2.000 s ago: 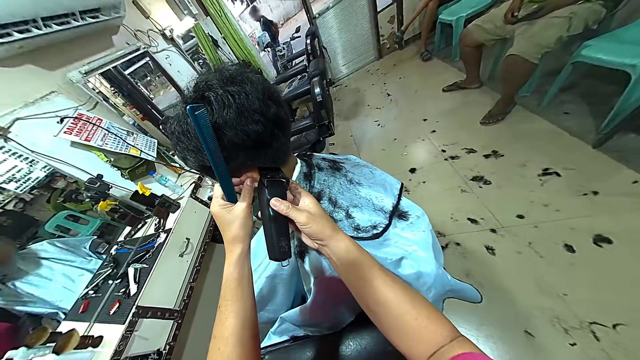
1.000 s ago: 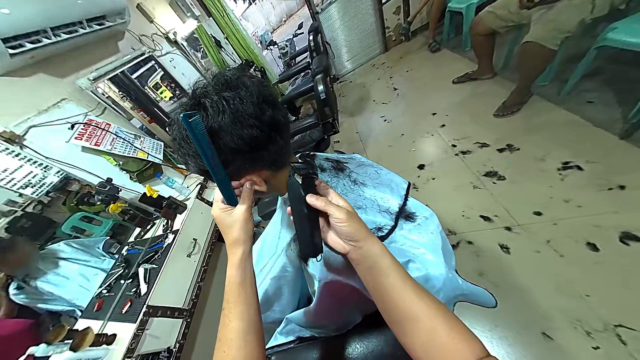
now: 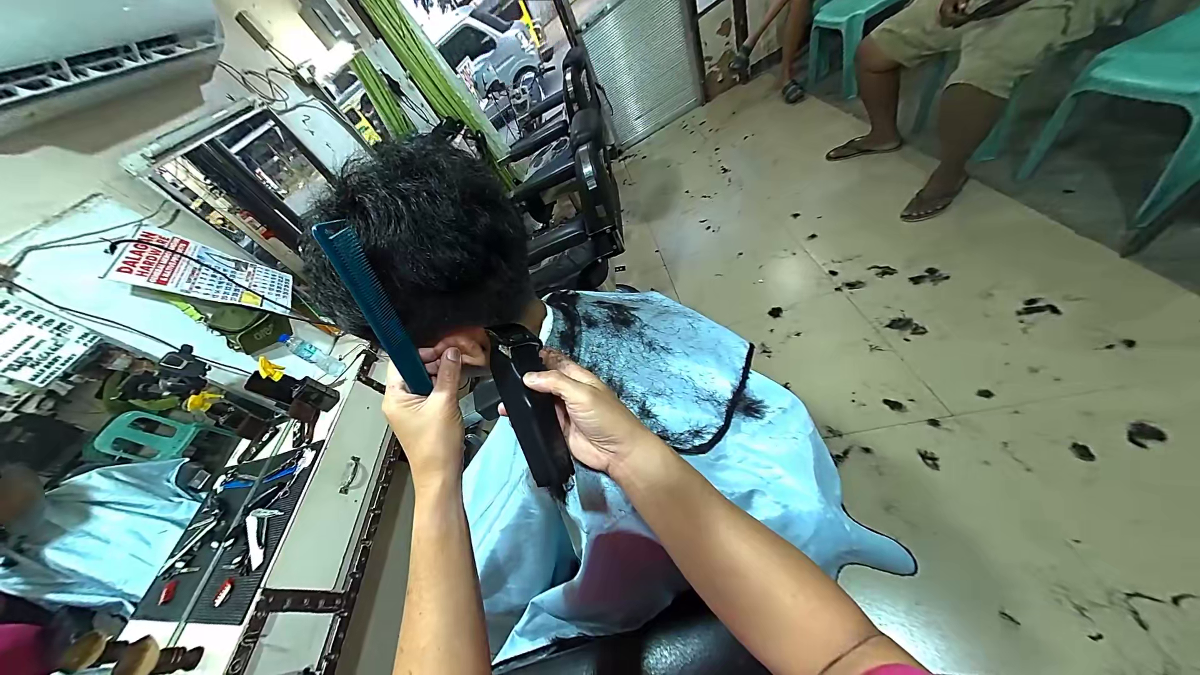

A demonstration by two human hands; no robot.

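Observation:
A seated person with short black hair (image 3: 422, 234) wears a light blue barber cape (image 3: 787, 469) strewn with cut hair. My left hand (image 3: 427, 412) holds a blue comb (image 3: 370, 305) upright at a tilt, its fingers on the person's ear (image 3: 461, 345). My right hand (image 3: 586, 408) grips a black hair clipper (image 3: 532, 412), whose head lies just behind the ear, at the hairline. The clipper's blade edge against the hair is partly hidden.
At left, a counter (image 3: 319, 525) bears a black mat (image 3: 234, 553) with scissors and other tools, beside a mirror. Black barber chairs (image 3: 572, 169) stand beyond. Hair clippings dot the tiled floor (image 3: 825, 375). At upper right, a person (image 3: 975, 103) sits near green plastic chairs (image 3: 1116, 84).
The clipper, more upright and over the ear area two seconds ago, is now tilted with its head behind the ear. The left hand still holds the comb at the ear.

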